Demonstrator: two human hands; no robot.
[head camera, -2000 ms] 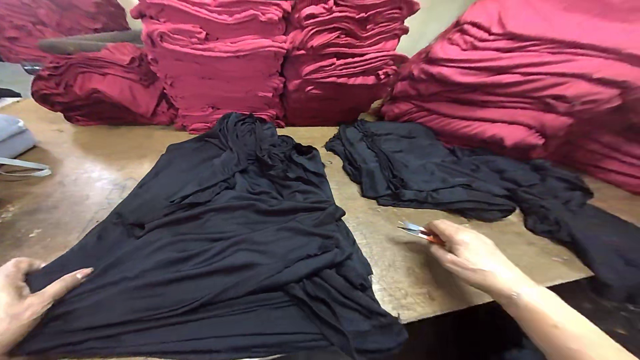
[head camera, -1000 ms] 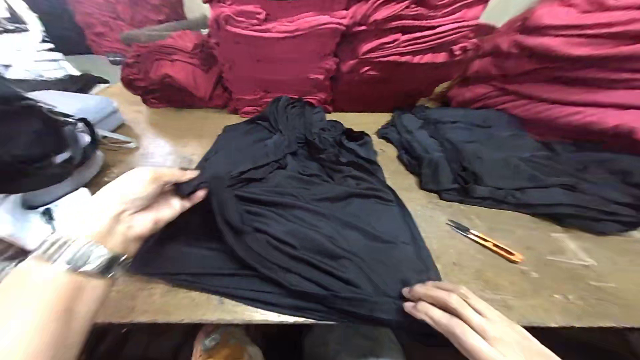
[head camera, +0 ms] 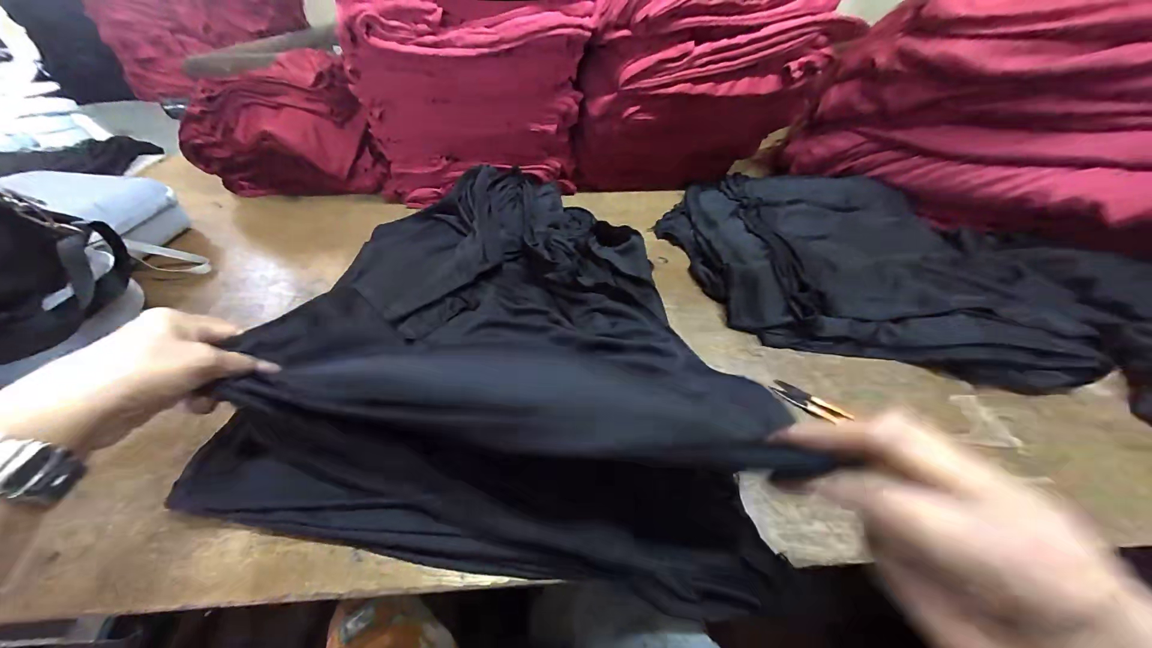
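A black garment (head camera: 504,396) of thin fabric lies spread over the wooden table, its gathered part at the far side. My left hand (head camera: 162,369), with a watch at the wrist, pinches the left end of its upper layer. The right end of that layer is between the fingers of my right hand (head camera: 936,486), which is blurred. Between the hands the layer is stretched and lifted off the layer beneath. Thread snips (head camera: 810,401) with orange handles lie on the table just beyond my right hand, which partly hides them.
Stacks of folded red fabric (head camera: 468,99) line the back of the wooden table (head camera: 297,576). More black garments (head camera: 882,270) lie at the right. At the left are a black bag (head camera: 45,279) and light grey folded items (head camera: 108,202). The table's front edge runs below the garment.
The snips, in my right hand two seconds ago, were on the table one second ago. Since then my right hand has taken hold of the garment and the upper layer has been lifted.
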